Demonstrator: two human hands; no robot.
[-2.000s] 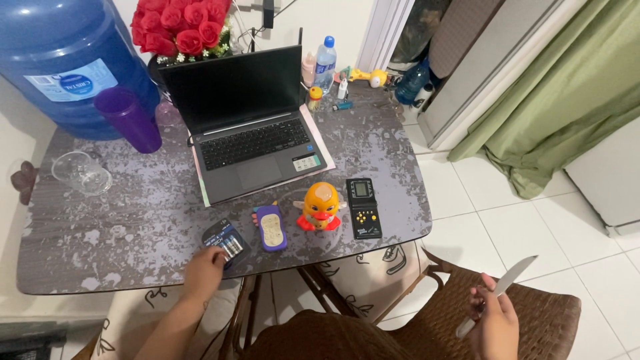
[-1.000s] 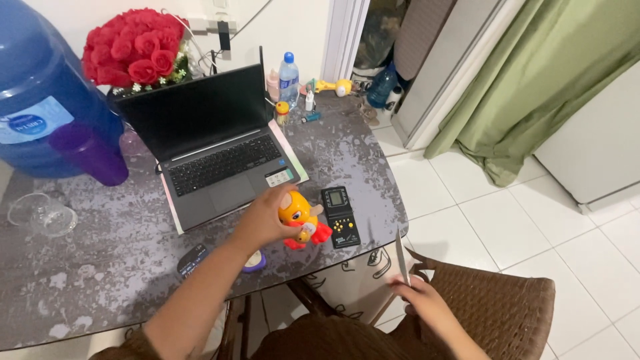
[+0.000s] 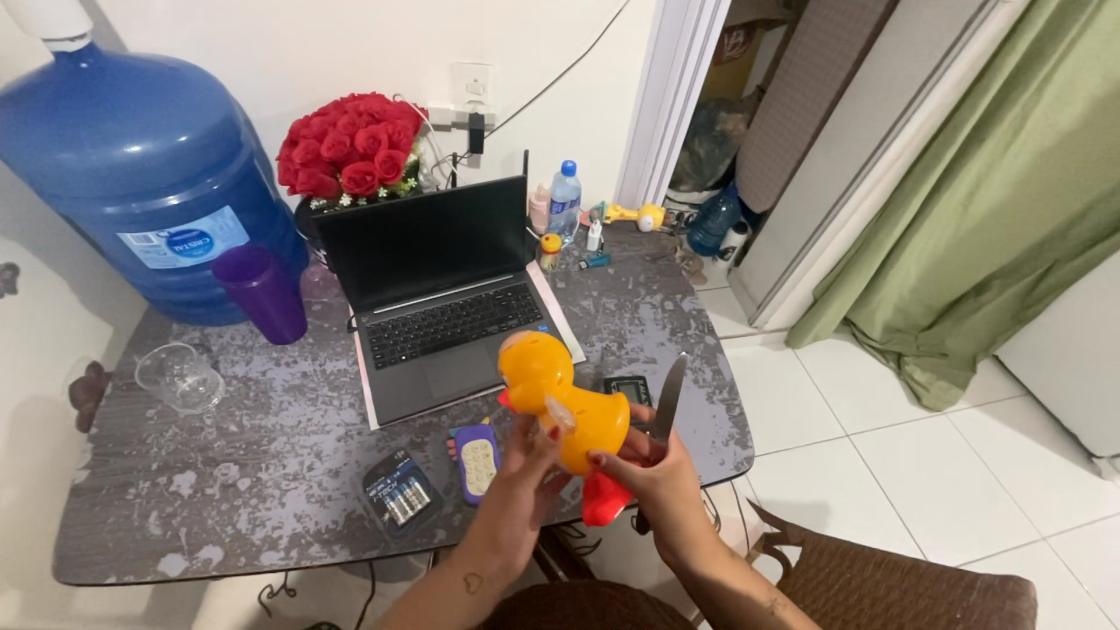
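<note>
A yellow plastic toy duck (image 3: 595, 424) with red feet is held over the front edge of the table, tilted on its side. My left hand (image 3: 529, 464) grips its front near the wing. My right hand (image 3: 656, 472) supports its rear and also holds a table knife (image 3: 669, 398), blade pointing up. Behind the duck, a black handheld game (image 3: 628, 389) lies partly hidden on the table. To the left of my left hand are a purple toy phone (image 3: 479, 464) and a blister pack of batteries (image 3: 402, 497).
An open laptop (image 3: 446, 341) stands mid-table (image 3: 289, 490). Around it are a purple cup (image 3: 262, 293), clear glassware (image 3: 181, 378), a large blue water jug (image 3: 175, 175), red roses (image 3: 350, 144) and a small water bottle (image 3: 566, 201). A woven chair (image 3: 892, 569) stands at right.
The duck stood on the table two seconds ago; my left hand then took hold of it. It is now raised and turned, and my right hand, still with the knife, has come over to it.
</note>
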